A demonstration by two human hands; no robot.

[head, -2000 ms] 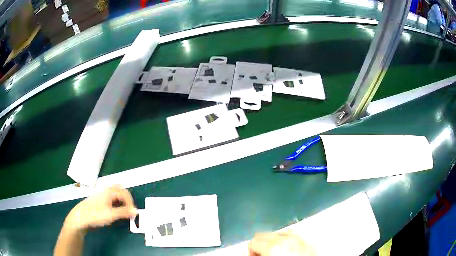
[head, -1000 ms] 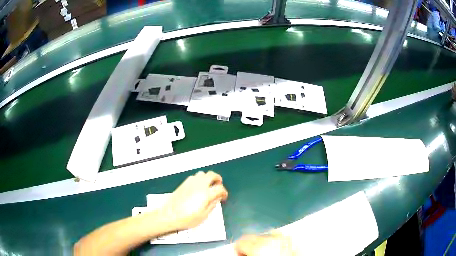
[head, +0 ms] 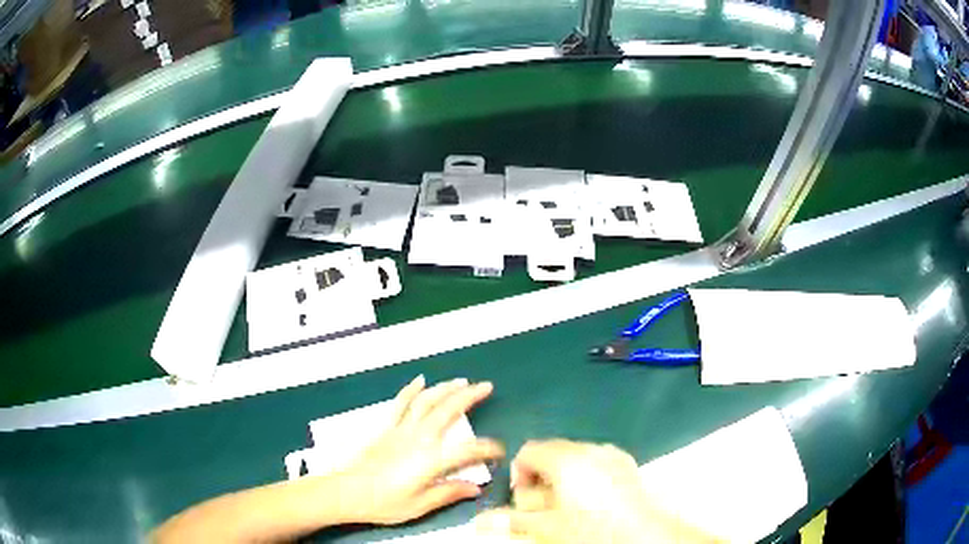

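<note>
A white hang-tab retail box [head: 356, 425] lies on the green worktop at the bottom, left of centre, its tab pointing left. My left hand [head: 420, 452] lies spread over the box and covers most of it. My right hand [head: 568, 489] is at the box's right end with its fingers curled, close to my left fingertips. It is blurred, and I cannot tell whether it pinches anything. A blank white sheet [head: 733, 476] lies beside and under my right forearm.
Several boxes [head: 457, 218] lie on the green belt [head: 510, 117] against a white diagonal bar [head: 250, 223]. A white rail [head: 425, 345] borders the belt. Blue-handled cutters [head: 648, 355] lie partly under a second white sheet [head: 802, 338]. A metal post [head: 792, 159] stands right of centre.
My left hand has moved from beside the tab onto the box, which now sits tilted. My right hand has risen towards its right end. One belt box slid left to the bar; the others moved nearer the rail.
</note>
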